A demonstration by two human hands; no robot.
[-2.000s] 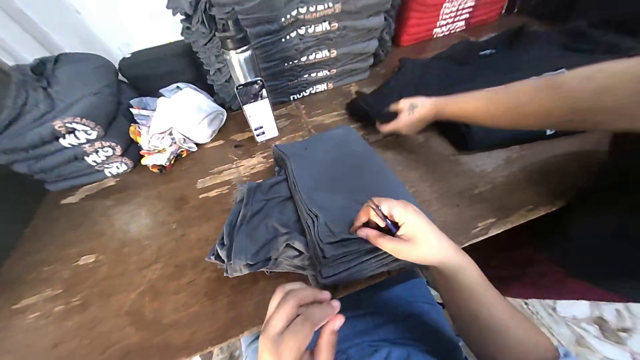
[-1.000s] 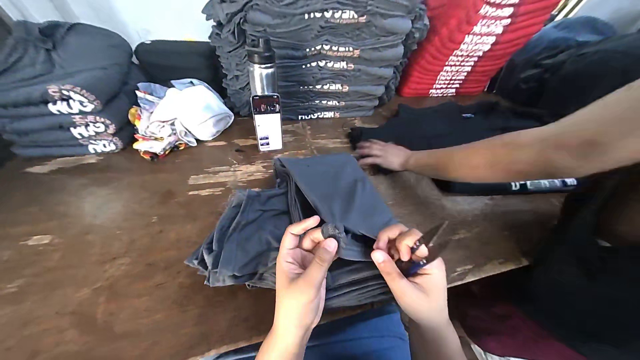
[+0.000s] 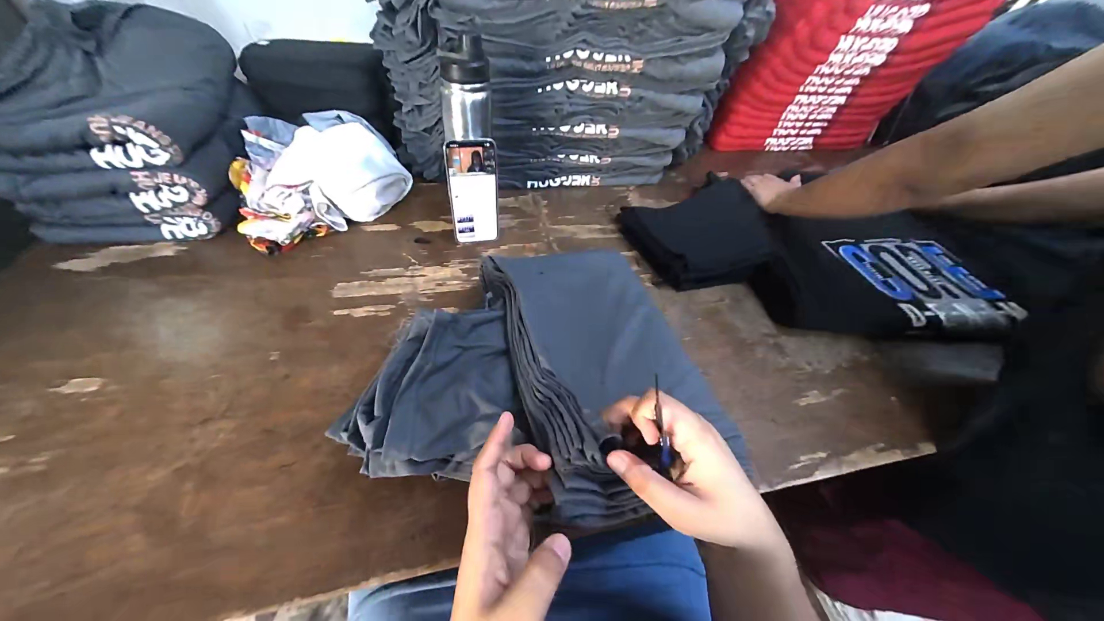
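A stack of folded dark grey garments [image 3: 595, 319] lies on the wooden table, near its front edge. My left hand [image 3: 517, 517] is at the stack's near edge, fingers and thumb apart, with nothing in it. On the right, my right hand [image 3: 690, 466] holds a small pair of thread snips [image 3: 662, 435], blade pointing up; their handles are partly hidden by the fingers. The thumb and fingertips of that hand are close to the layered edge of the garments; whether they pinch the cloth cannot be told.
A phone [image 3: 473, 194] leans on a metal bottle [image 3: 467, 95] behind the stack. Tall piles of grey shirts [image 3: 595, 103] and red shirts [image 3: 802, 78] stand behind. A white cloth bundle [image 3: 354, 168] lies left. At right, another person's arms [image 3: 931, 164] reach over black shirts [image 3: 906, 276].
My left hand has let go of the grey cloth and opened. The other person's arms have moved over the black shirts, which now show a blue and white print.
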